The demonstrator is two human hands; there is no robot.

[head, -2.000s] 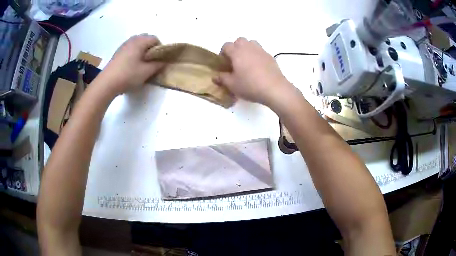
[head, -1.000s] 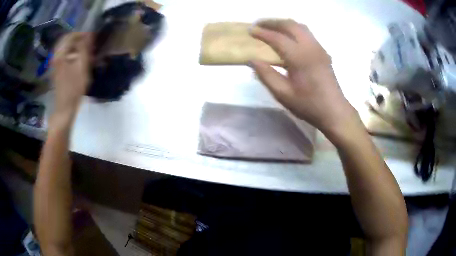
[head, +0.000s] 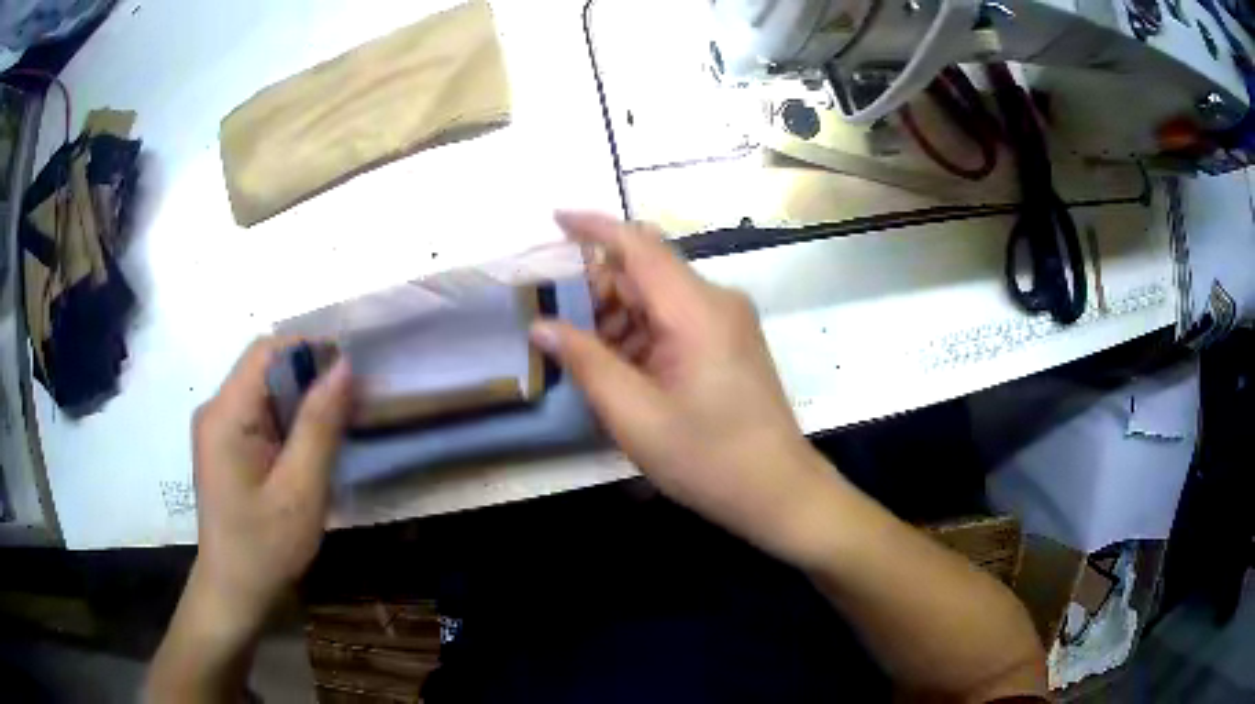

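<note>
My left hand (head: 269, 461) and my right hand (head: 688, 365) hold a blue-grey sewing template (head: 475, 447) by its two ends. It has an open centre edged with black and tan strips. It is over the pale grey-lilac fabric pieces (head: 516, 264), which show behind its far edge; whether they touch is unclear. My left thumb lies on the template's left end, my right thumb on its right end. The picture is slightly blurred here. A stack of tan fabric pieces (head: 365, 110) lies flat on the table beyond.
The white machine table (head: 853, 323) has a printed ruler along its front edge. The sewing machine (head: 1087, 69) stands at upper right, with black shears (head: 1043, 255) beside it. A black and tan bundle (head: 83, 268) lies at the left. Cardboard (head: 991, 550) is below the table.
The tan stack was set down and released. The template is now in both hands over the grey-lilac pieces; my left hand has come back from the far left. The view has shifted.
</note>
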